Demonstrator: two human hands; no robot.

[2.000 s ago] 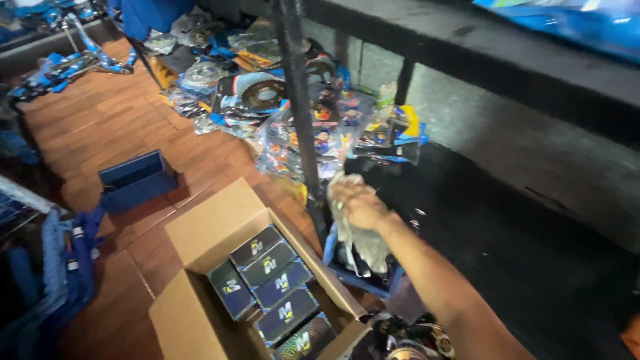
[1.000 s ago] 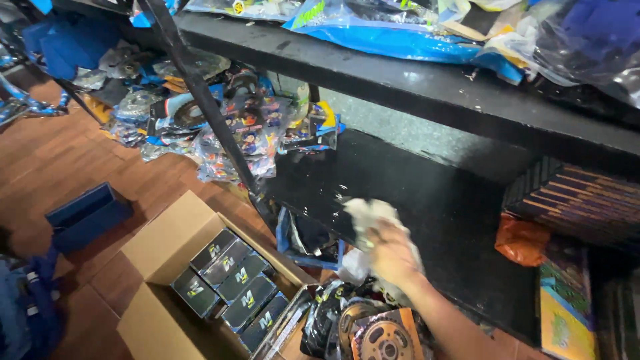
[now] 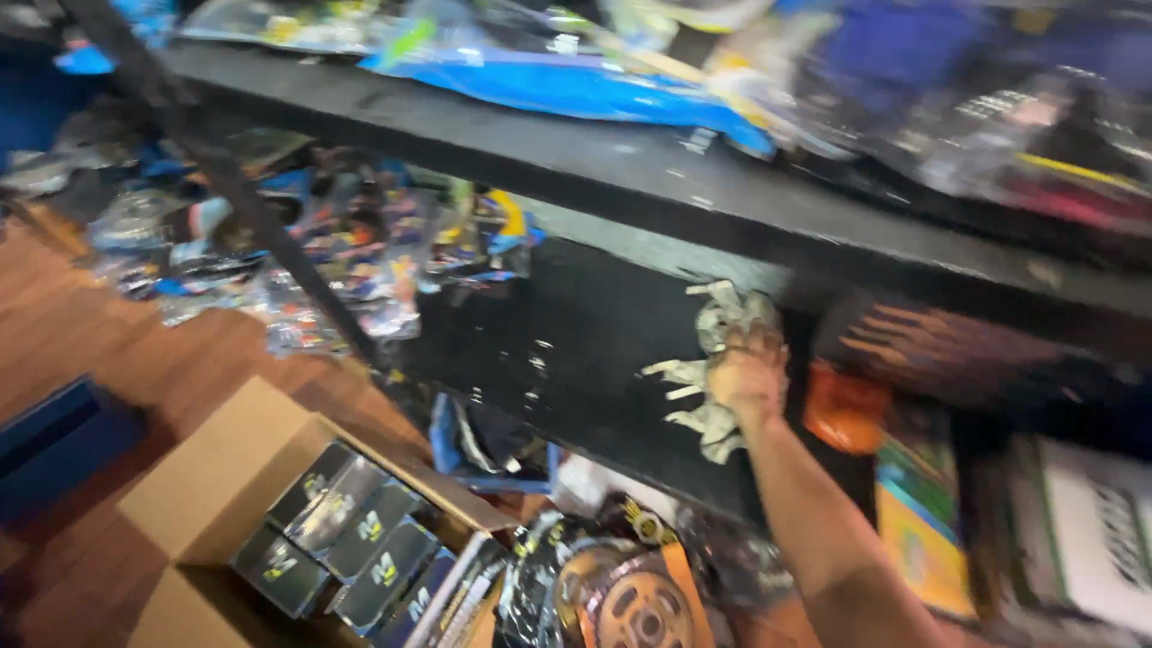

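Observation:
My right hand presses a crumpled pale cloth onto the black lower shelf board. Parts of the cloth stick out above and to the left of my fingers. The board has small white specks and wet-looking shine left of the cloth. An orange plastic-wrapped bundle lies just right of my hand. My left hand is out of view.
An upper black shelf with plastic-bagged goods runs above my hand. A slanting black post stands at left, near bagged parts. Below are an open cardboard box of small dark boxes, a blue bin and round metal plates.
My right hand has moved the cloth rightward along the lower shelf board, from near the post toward the orange bundle. The view has swung to the right.

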